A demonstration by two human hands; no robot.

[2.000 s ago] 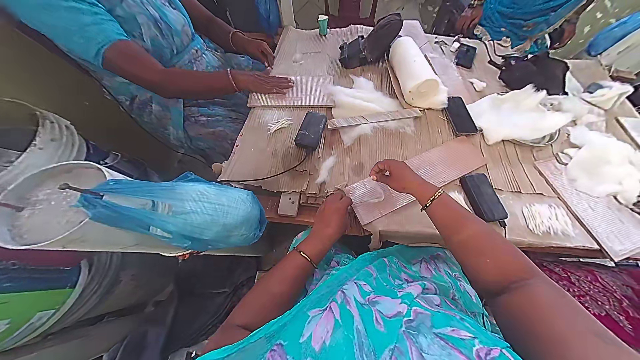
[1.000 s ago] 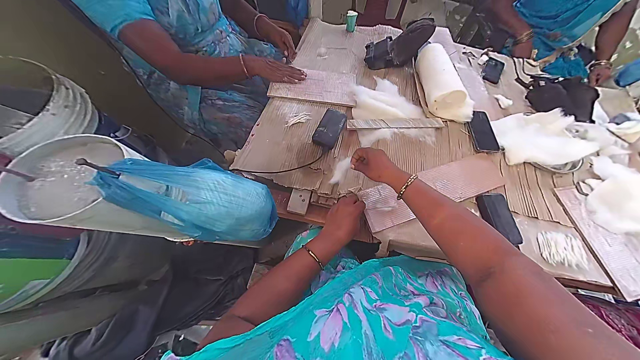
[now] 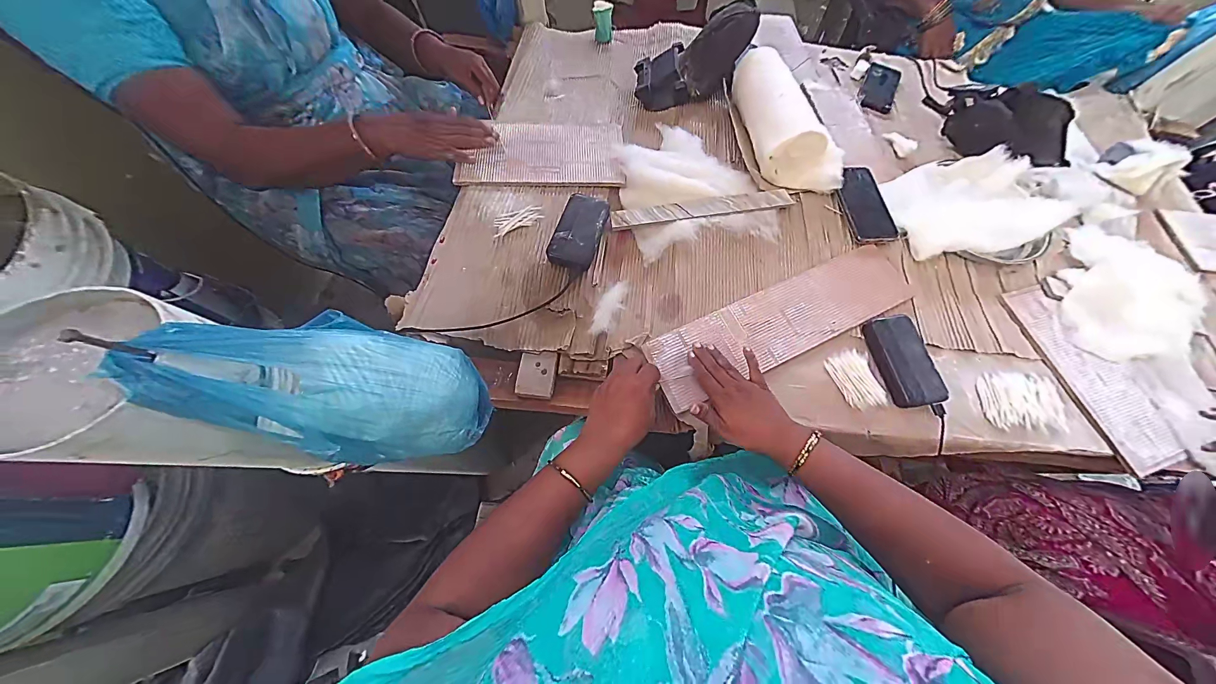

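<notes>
My right hand lies palm down with its fingers spread on a ribbed board, near the board's left end. My left hand is curled at that board's left corner; what it may pinch there is hidden. A small tuft of cotton wool lies just beyond my left hand. To the right of the board are a bundle of thin white cotton wicks, a black box with a cable and another pile of wicks. A flat strip rests across a sheet of cotton wool.
Across the corrugated cardboard, a co-worker's hand rests on another ribbed board. A cotton roll, a phone and a second black box lie farther in. A blue plastic bag sits by a white bucket at left.
My right hand has come down from above the board and now lies spread on it, near my left hand. My left hand has stayed by the board's left end.
</notes>
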